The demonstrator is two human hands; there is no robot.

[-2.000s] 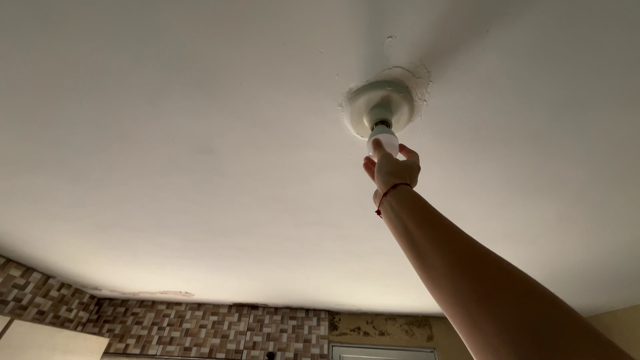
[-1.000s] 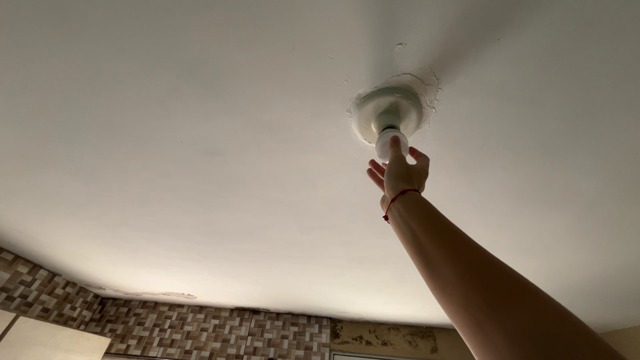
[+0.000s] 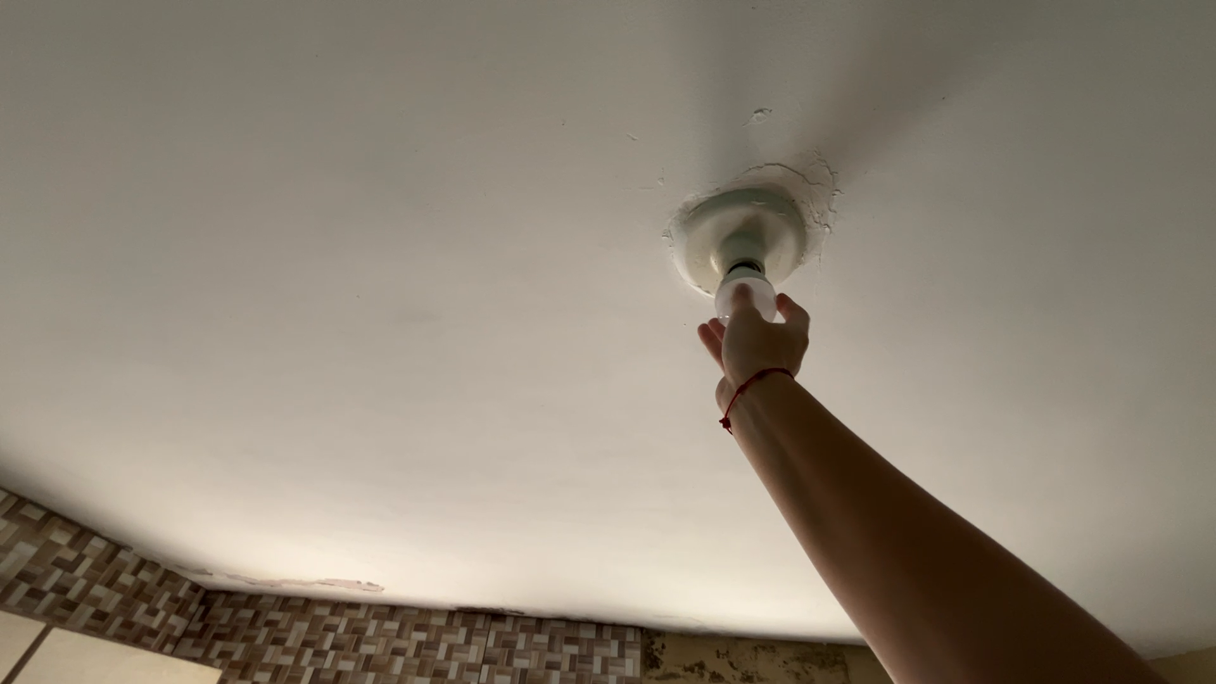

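Note:
My right hand [image 3: 760, 342] reaches up from the lower right and has its fingers around a white light bulb [image 3: 745, 294]. The thumb lies on the near side of the bulb, and part of the bulb is hidden by the hand. Above it, a dark gap with the bulb's screw base shows between the bulb and the pale round ceiling lamp holder [image 3: 745, 233]. A red string bracelet [image 3: 757, 380] circles the wrist. My left hand is out of the picture.
Cracked plaster rings the holder on the white ceiling [image 3: 427, 313]. Brown mosaic tiles [image 3: 380, 641] line the wall tops below, beside a stained strip of bare wall [image 3: 741, 658]. A pale panel [image 3: 114, 657] stands at the lower left.
My right hand has stayed at the bulb while its fingers and wrist have shifted. The dark gap above the bulb shows more than one second ago.

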